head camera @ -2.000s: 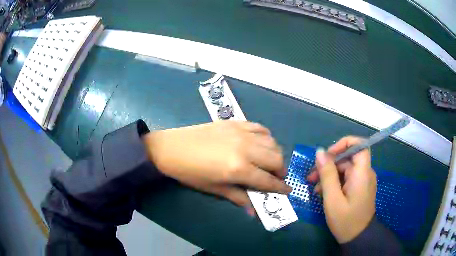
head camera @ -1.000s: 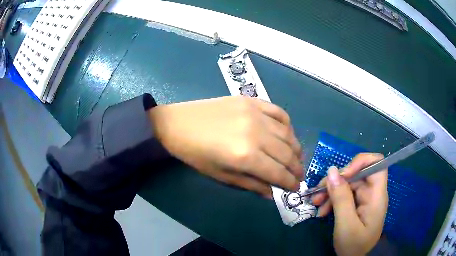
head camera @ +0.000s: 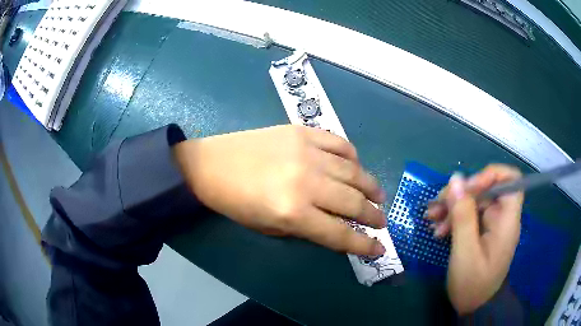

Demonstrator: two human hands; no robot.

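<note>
My left hand (head camera: 280, 184) lies over the middle of the carrier strip (head camera: 328, 114), fingers spread on it, and covers part of it. Round units (head camera: 309, 108) show at the strip's upper end; a unit near its lower end is partly under my fingertips. My right hand (head camera: 481, 235) holds the tweezers (head camera: 541, 181) like a pen above the blue grid tray (head camera: 417, 223); hand and tweezers are blurred and the tips cannot be made out. The tray has rows of small holes, with pale specks in part of them.
Stacked white parts trays (head camera: 60, 57) stand at the upper left, with a blue edge (head camera: 24, 102) under them. Another white tray (head camera: 569, 299) is cut off at the lower right. A white rail (head camera: 357, 54) crosses the green surface. Another strip (head camera: 503, 16) lies beyond it.
My right hand has moved the tweezers from the round unit near the strip's lower end to over the blue grid tray. My left hand's fingers now reach lower, over that unit.
</note>
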